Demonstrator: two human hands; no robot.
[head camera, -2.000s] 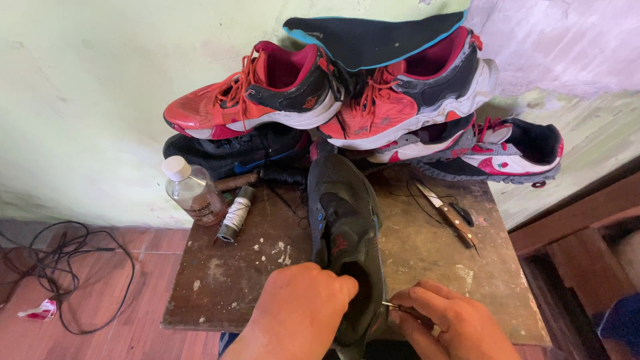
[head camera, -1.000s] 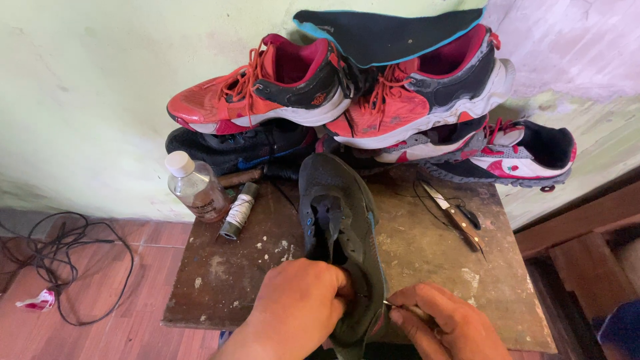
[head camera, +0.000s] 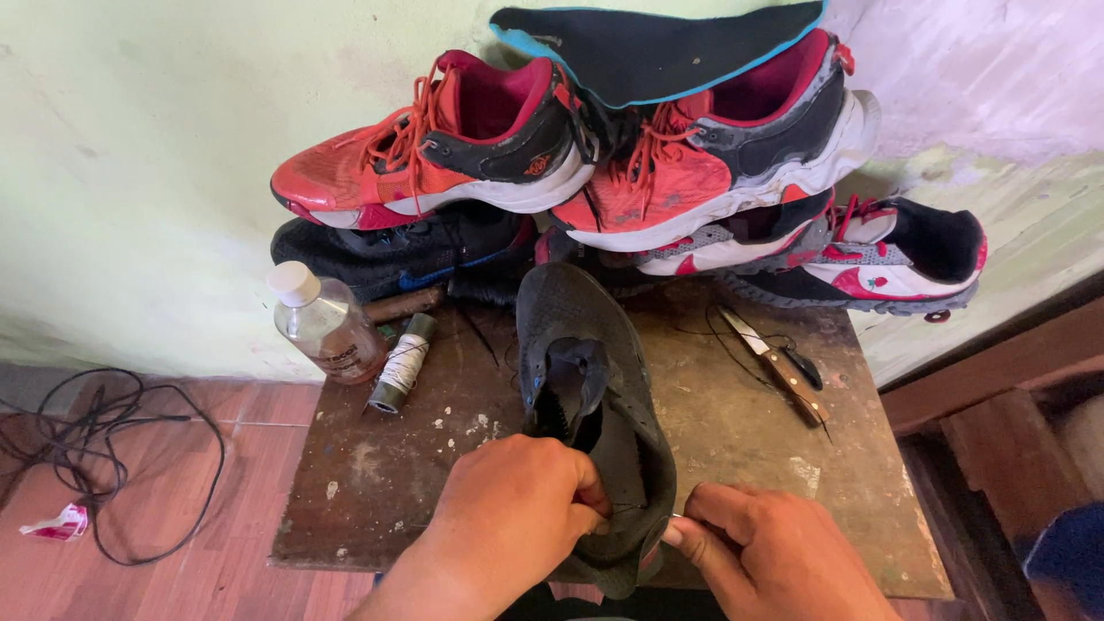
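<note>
A black sneaker (head camera: 634, 362) lies on a worn wooden table (head camera: 750, 448), toe toward the wall and heel near me. My left hand (head camera: 526, 500) reaches into the shoe's opening, thumb and forefinger pinched together on what looks like a thin dark thread. At the outer right side of the heel, my right hand (head camera: 759, 543) pinches a small thin metal tool (head camera: 676, 517), its tip against the shoe's edge; the rest of it is hidden by the fingers. Whether it is a needle or an awl I cannot tell.
Left on the table are a clear bottle with a white cap (head camera: 323, 328) and a spool of white thread (head camera: 403, 362). A wooden-handled knife (head camera: 776, 366) lies at the right. Stacked sneakers (head camera: 431, 147) and an insole (head camera: 655, 52) stand by the wall. Black cable (head camera: 112, 457) coils on the floor.
The left hand has shifted from the shoe's opening rim to deeper inside the heel area. The right hand stays at the heel's right side, and less of the metal tool shows than two seconds ago.
</note>
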